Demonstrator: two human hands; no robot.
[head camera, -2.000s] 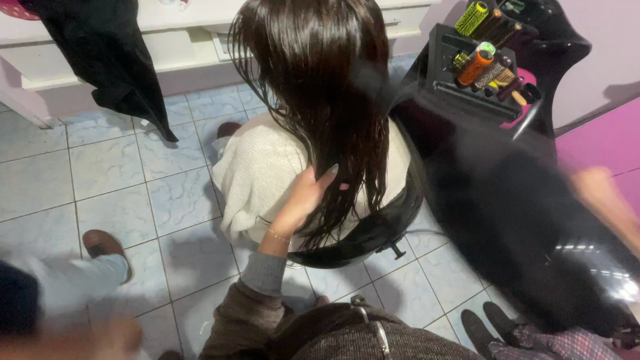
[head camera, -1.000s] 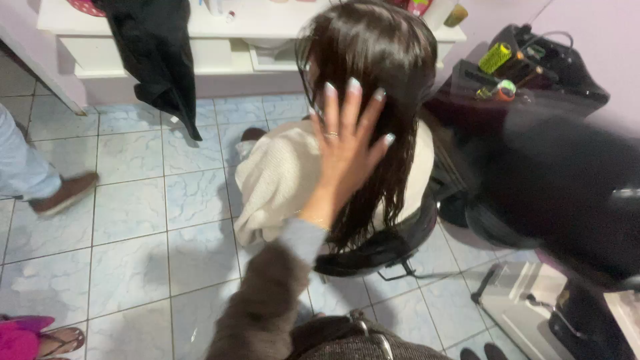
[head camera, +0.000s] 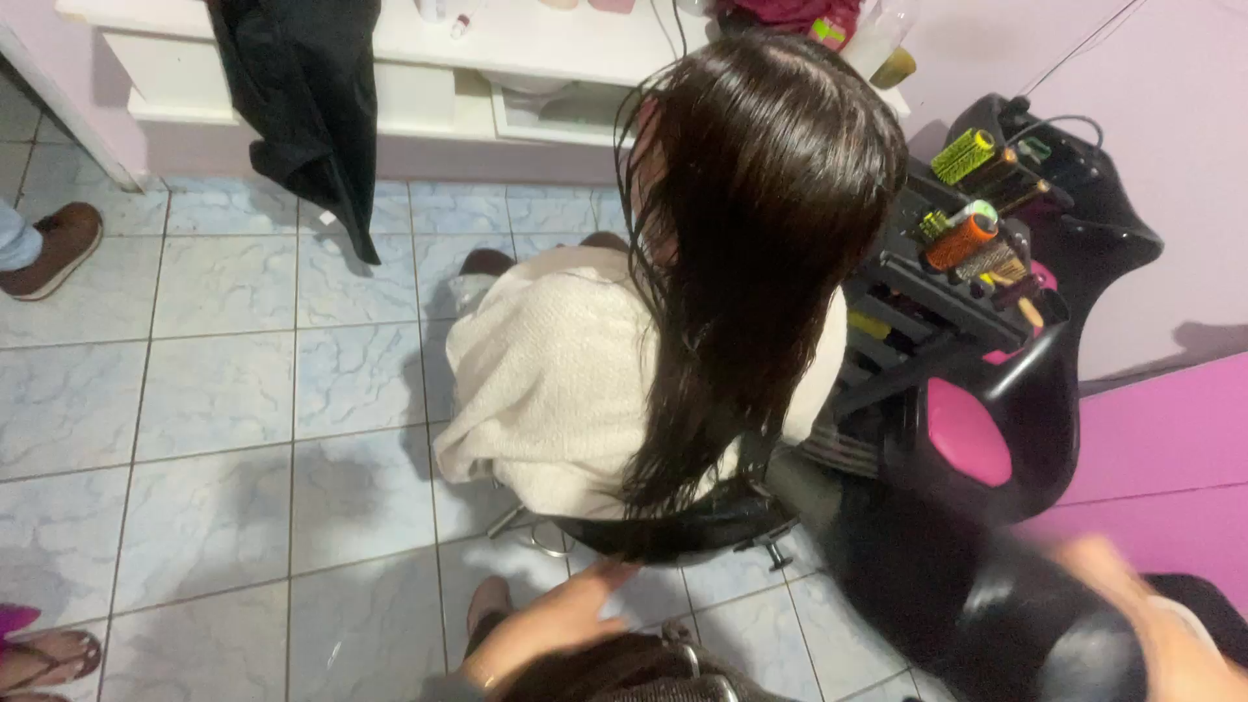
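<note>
A seated person with long, damp dark hair (head camera: 760, 234) has a cream towel (head camera: 556, 380) over the shoulders and sits in a black chair (head camera: 673, 534). Near the lower edge of the chair back is my left hand (head camera: 561, 619), fingers apart, holding nothing. At the lower right, blurred, my right hand (head camera: 1121, 595) grips a black hair dryer (head camera: 985, 585), whose nozzle points at the hair ends. The handle is hard to make out.
A black trolley (head camera: 960, 292) with round brushes (head camera: 962, 242) stands right of the person, beside a black salon basin chair (head camera: 1058, 419). A white counter (head camera: 526, 44) with a hanging black cloth (head camera: 312, 107) runs along the wall. Other people's feet show at left.
My left hand was in the hair in both earlier frames; it has come down off it to below the chair back. The dryer has moved lower, and more of the trolley shows.
</note>
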